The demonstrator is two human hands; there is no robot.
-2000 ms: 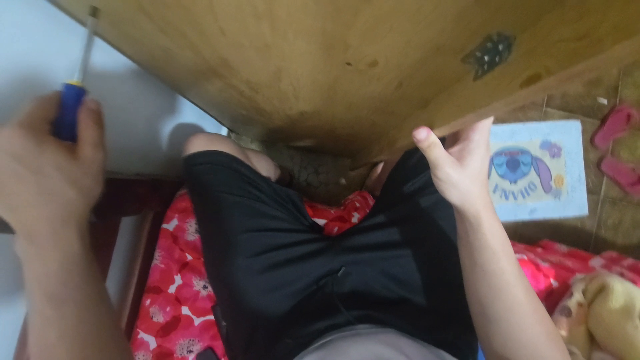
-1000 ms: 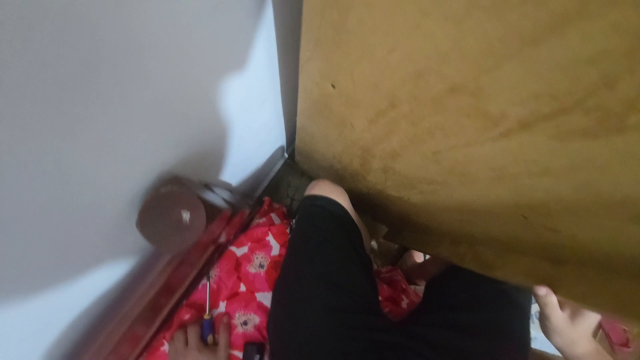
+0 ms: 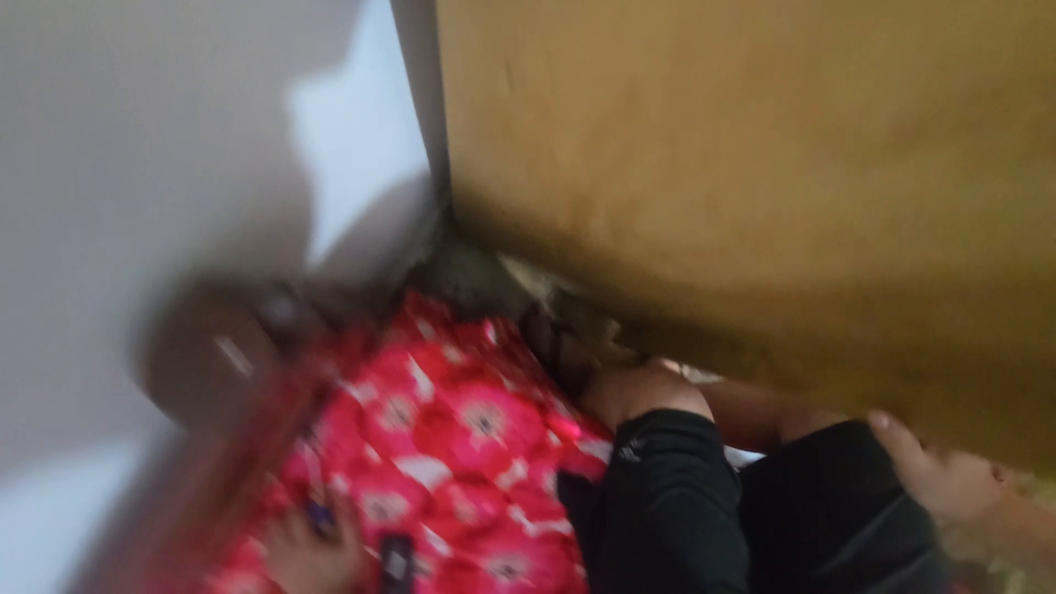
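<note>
My left hand (image 3: 312, 544) rests low on the red floral cloth, over the blue handle of a screwdriver (image 3: 320, 518); blur hides whether the fingers grip it. Just right of that hand lies a small black object (image 3: 397, 563). At the lower right, my right hand (image 3: 936, 470) has its thumb and fingers on the lower edge of a large wooden panel (image 3: 742, 165), which fills the upper right of the view. The panel's edge is pinched between them.
A pale wall (image 3: 165, 148) stands at the left. Against it is a blurred round brown object (image 3: 206, 355) beside a dark red wooden rail (image 3: 223, 462). The floral cloth (image 3: 483, 421) spreads beside my legs in black shorts (image 3: 676, 503).
My left hand, raised with the screwdriver two seconds ago, is down on the floral cloth. My right hand stays at the panel's edge. The view has swung to the left.
</note>
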